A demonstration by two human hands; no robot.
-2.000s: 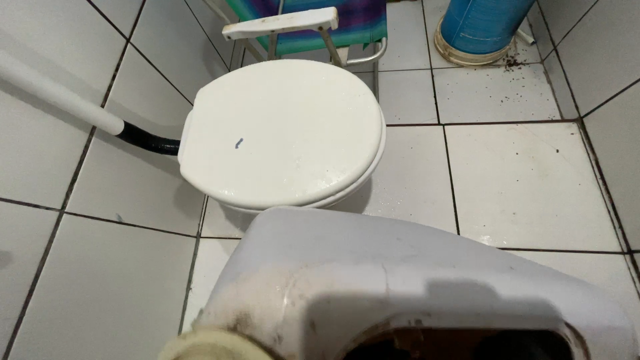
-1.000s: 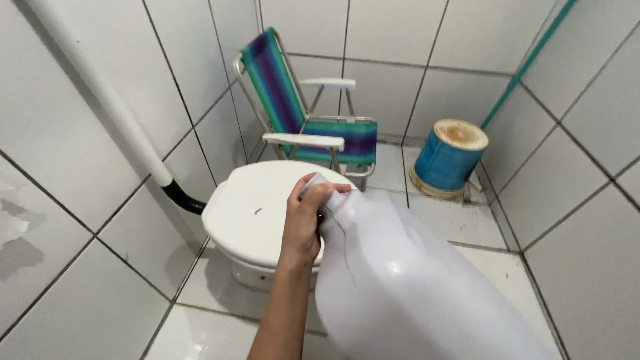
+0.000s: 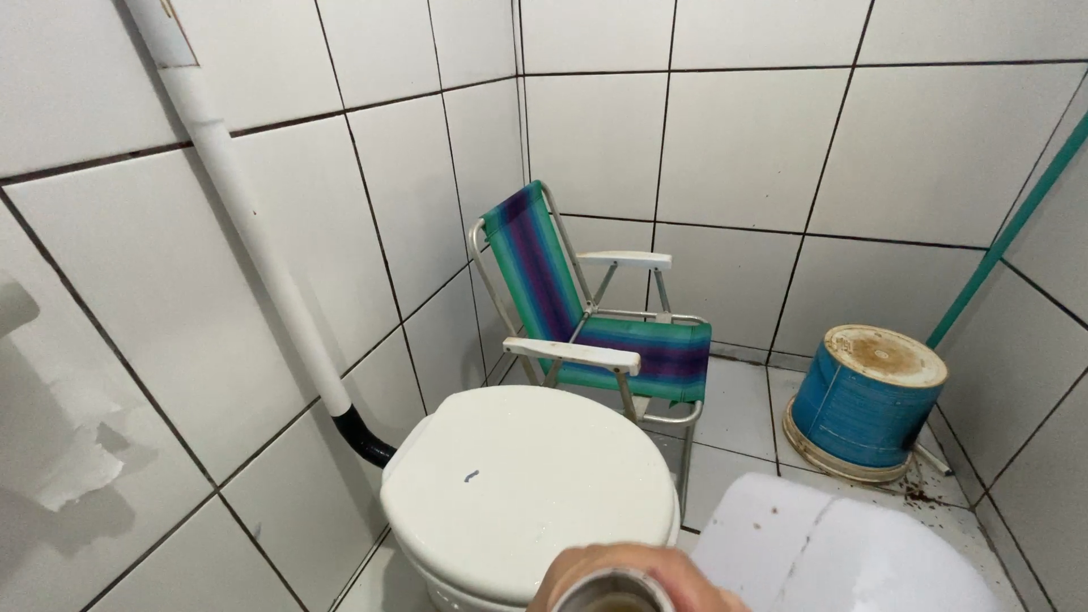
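Observation:
At the bottom edge, my left hand (image 3: 637, 565) is closed around a round-mouthed object (image 3: 614, 592), its rim facing up; its lower part is out of view. The hand is in front of the closed lid of a white toilet (image 3: 527, 493), which has a small dark mark. Just right of the hand is a large white plastic container (image 3: 837, 552) with scuffs and a dark line, cut off by the frame. Whether the round mouth belongs to this container cannot be told. My right hand is out of view.
A striped folding chair (image 3: 650, 348) stands behind the toilet. An upside-down blue bucket (image 3: 867, 408) sits at right beside dark debris (image 3: 918, 495) and a green pole (image 3: 1011, 229). A white pipe (image 3: 263, 246) with a black elbow (image 3: 364, 435) runs down the left wall to the toilet.
The left hand, out of view two seconds ago, held the white container's narrow end over the toilet one second ago; it is now lower in view. The view has tilted up since the first frame.

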